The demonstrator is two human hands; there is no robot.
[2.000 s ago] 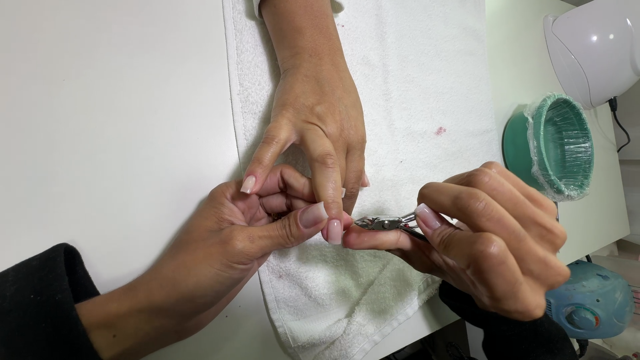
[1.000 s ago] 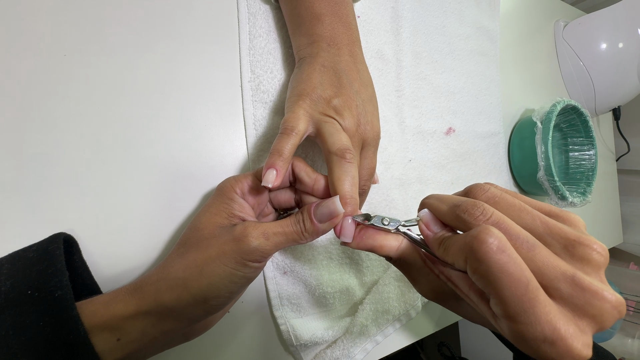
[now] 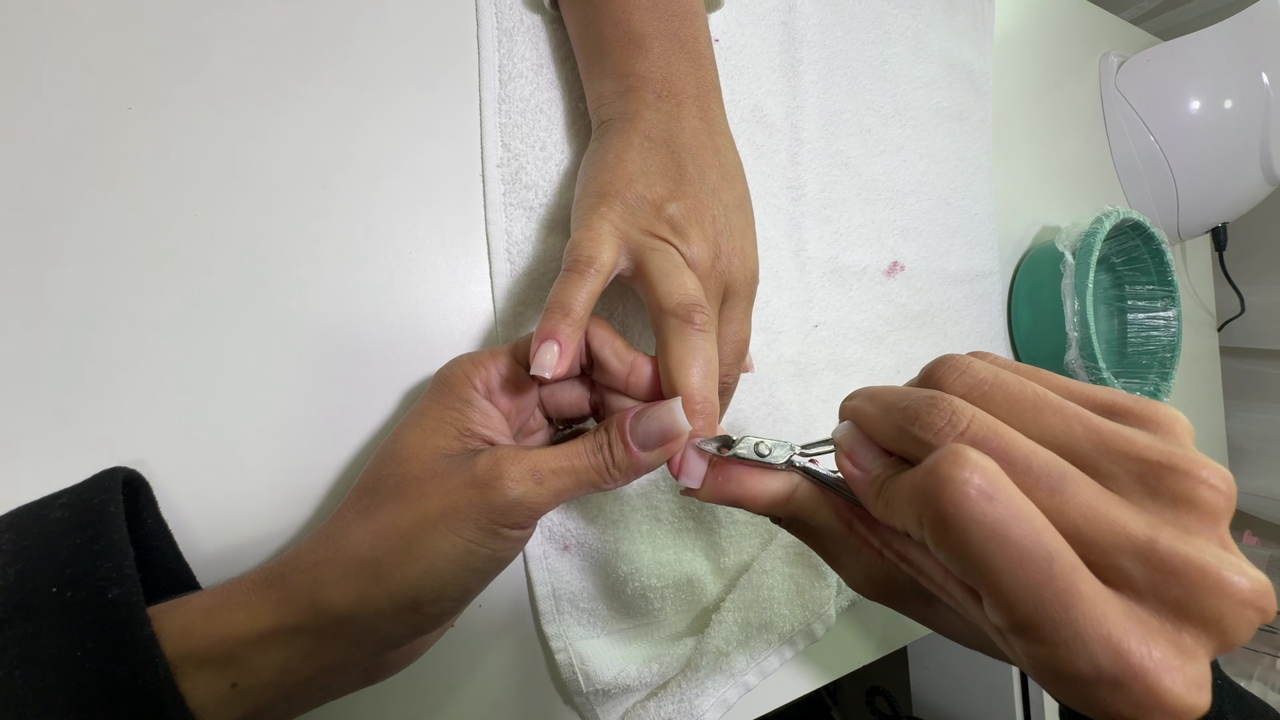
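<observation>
A pair of metal cuticle nippers point(image 3: 765, 450) is in my right hand point(image 3: 1040, 510), its jaws pointing left at the edge of a nail. That nail is on a finger of another person's hand point(image 3: 665, 220), which reaches down from the top over a white towel point(image 3: 870, 180). My left hand point(image 3: 530, 440) holds this fingertip, thumb on its left side, other fingers curled beneath the person's hand. One of my right fingers extends under the nippers and touches the fingertip. Something small and dark shows in my left palm, mostly hidden.
At the right stands a green bowl point(image 3: 1045, 305) lined with clear plastic. Behind it is a white rounded device point(image 3: 1200, 120) with a black cable point(image 3: 1228, 275). The towel bears small pink marks and hangs over the near edge of the white table point(image 3: 240, 220).
The nippers' jaws, largely hidden by fingers two seconds ago, now show plainly beside the nail. My left hand keeps its hold on the finger. The view has shifted slightly.
</observation>
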